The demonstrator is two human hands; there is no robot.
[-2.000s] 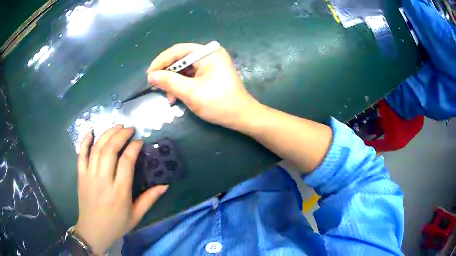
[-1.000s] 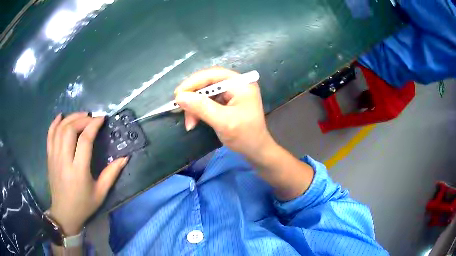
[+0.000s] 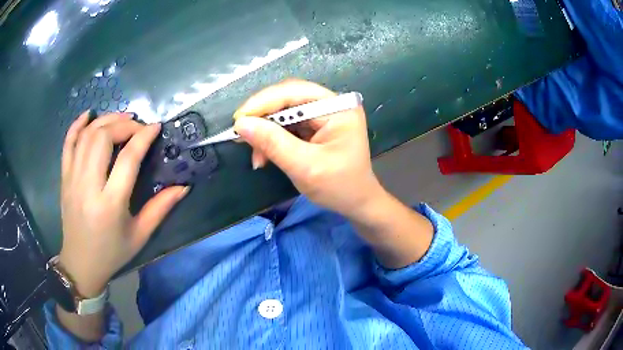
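The black camera-area part lies flat on the dark green table, with round and square openings. My left hand rests at its left side, fingertips on its upper left edge and thumb near its lower edge. My right hand holds the silver-white tweezers like a pen, their tip over the part between the round openings. Whether the tip holds a ring is too small to tell. The clear sheet of adhesive rings lies beyond my left hand, with a white scalloped strip along one edge.
The green table ends in front of my blue smock. Dark film-covered material lies at the far left. Another person's blue sleeve is at the upper right. Red stools stand on the grey floor.
The tweezers have moved from the ring sheet to the black part, and the tip is now lower on it. My left hand has shifted from the sheet to the part's left side.
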